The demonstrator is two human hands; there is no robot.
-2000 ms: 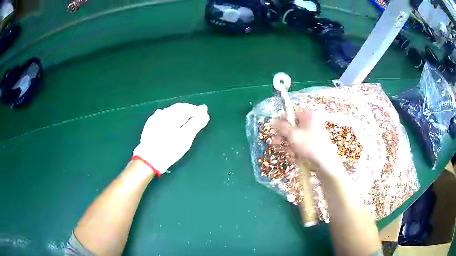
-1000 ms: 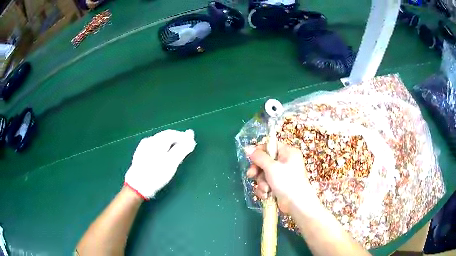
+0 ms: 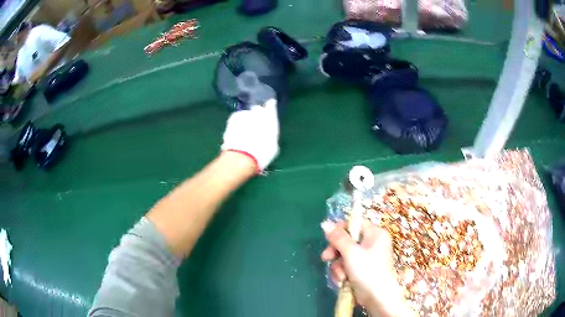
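Observation:
My left hand (image 3: 253, 137), in a white knitted glove with a red cuff edge, reaches forward to a dark fan unit (image 3: 238, 68). Its fingertips are at the near edge of the round head, over the pale blades; whether they grip it is hidden. My bare right hand (image 3: 362, 260) holds the wooden handle of a hammer (image 3: 361, 178), its pale round face with a centre hole turned up. The right hand is over the left edge of an open clear bag of copper pieces (image 3: 433, 238).
More dark fan units lie on the green surface, one at centre right (image 3: 409, 117) and some at far left (image 3: 40, 145). A pale metal upright (image 3: 511, 86) stands behind the bag. A copper-coloured bundle (image 3: 172, 37) lies at upper left. A person in white (image 3: 40, 49) is at far left.
My left hand has moved forward from the bare green surface to the fan unit. My right hand still holds the hammer by the bag. The view has shifted.

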